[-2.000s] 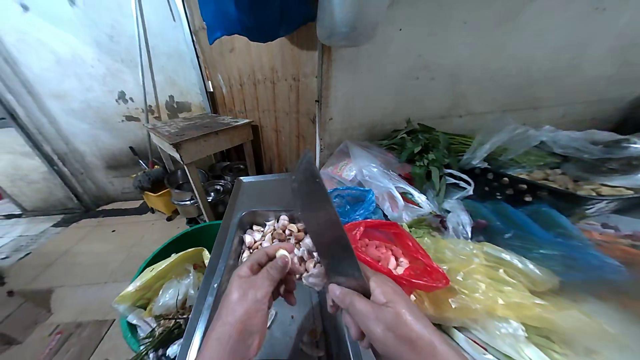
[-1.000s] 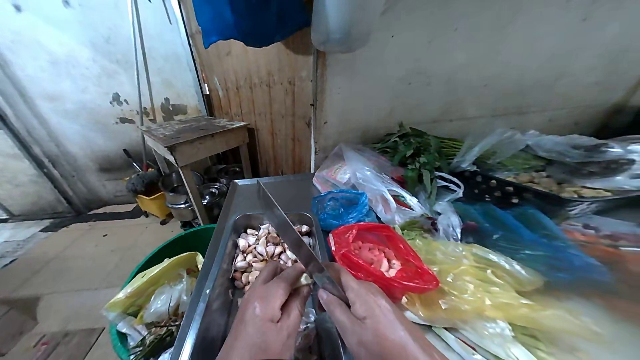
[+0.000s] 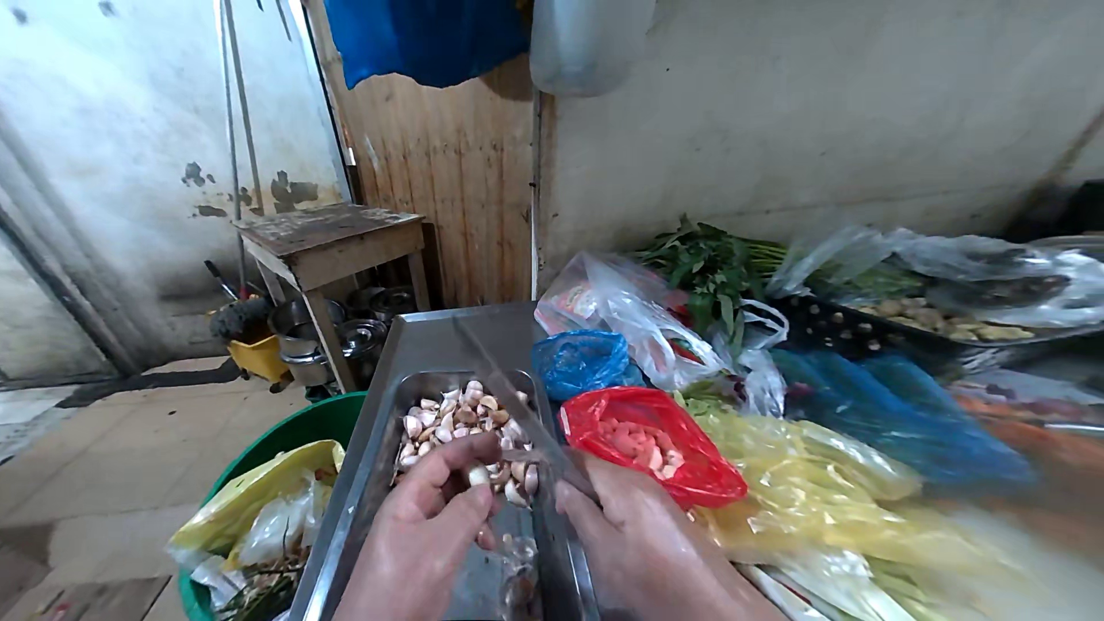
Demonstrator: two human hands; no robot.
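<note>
My left hand (image 3: 431, 526) pinches a pale garlic clove (image 3: 479, 475) between thumb and fingertips, above a metal tray (image 3: 401, 392). Unpeeled garlic cloves (image 3: 448, 420) are heaped in the far part of the tray, with papery skins (image 3: 517, 561) nearer me. My right hand (image 3: 638, 526) grips a large knife (image 3: 509, 388), its blurred blade slanting up and leftward over the tray; its handle is hidden in my fist. The blade's lower part is close beside my left fingertips; whether it touches the clove I cannot tell. Just beyond my right hand, an open red plastic bag (image 3: 604, 405) holds peeled cloves (image 3: 642, 444).
A green tub (image 3: 285, 423) with a yellow bag and scraps stands on the floor at left. A blue bag (image 3: 582, 362), clear bags (image 3: 647, 323), leafy greens (image 3: 711, 263) and yellow plastic (image 3: 802, 474) crowd the right. A wooden table (image 3: 332, 237) stands over metal pots behind.
The knife blade stood broad and upright two seconds ago, then dropped to a slant over the tray. My hands, close together one second ago, are now a little farther apart.
</note>
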